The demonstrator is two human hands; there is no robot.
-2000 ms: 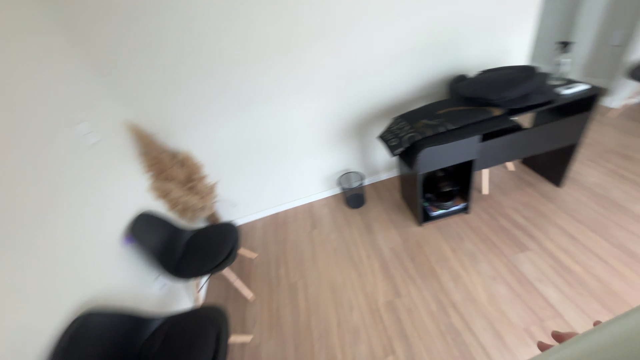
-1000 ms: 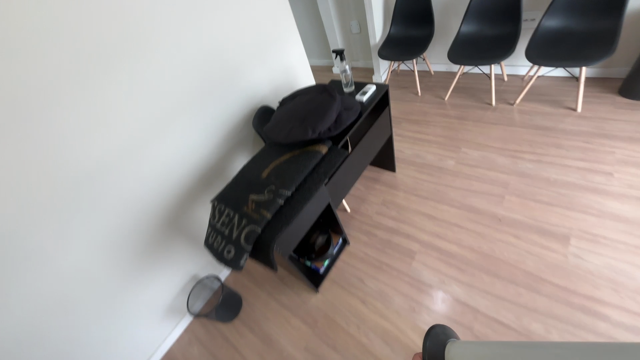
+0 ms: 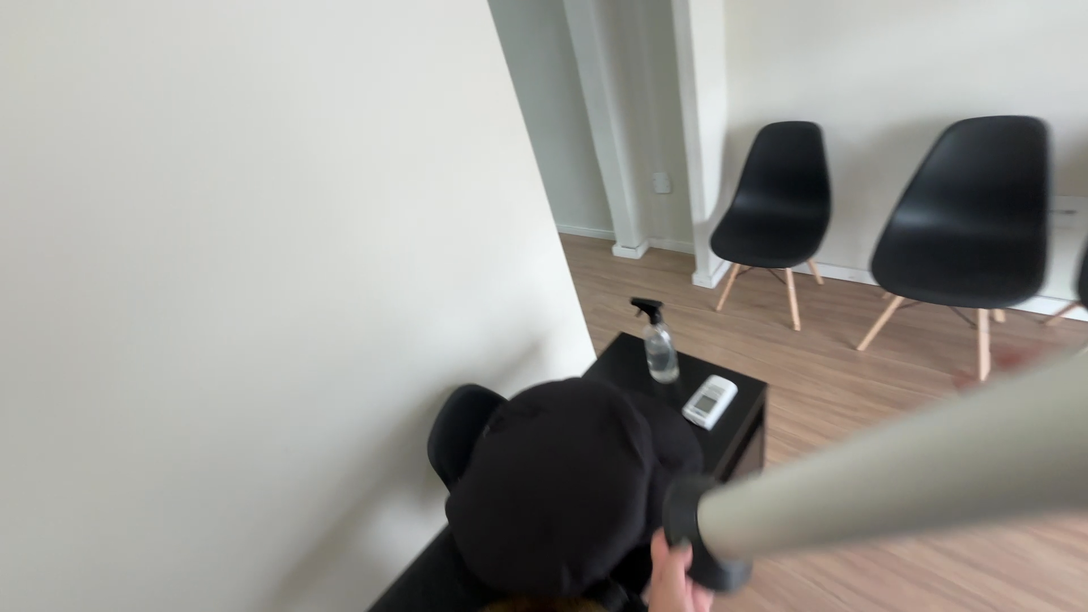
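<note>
A thick pale tube [image 3: 901, 455] with a dark end cap [image 3: 684, 527] reaches in from the right edge, close to the camera. At the bottom, my left hand [image 3: 676, 574] grips the capped end, its fingers partly hidden. Blurred fingers of my right hand [image 3: 1011, 365] show at the tube's upper edge on the right; their hold is unclear. Just left of the cap, a bulky black fabric item [image 3: 561, 484] lies on the black desk [image 3: 739, 382]. Behind it on the desk, a clear spray bottle [image 3: 660, 353] stands beside a white device with a small display [image 3: 710, 402].
A white wall [image 3: 297, 255] runs along the left, with a black chair [image 3: 459, 429] between it and the desk. Black shell chairs with wooden legs [image 3: 778, 195] [image 3: 969, 212] stand against the far wall. Wood floor [image 3: 824, 365] lies between desk and chairs; a passage opens beyond.
The view has swung right and come closer to the desk. The tube, with its capped end, now covers more of the right side, and my left hand shows plainly at the cap.
</note>
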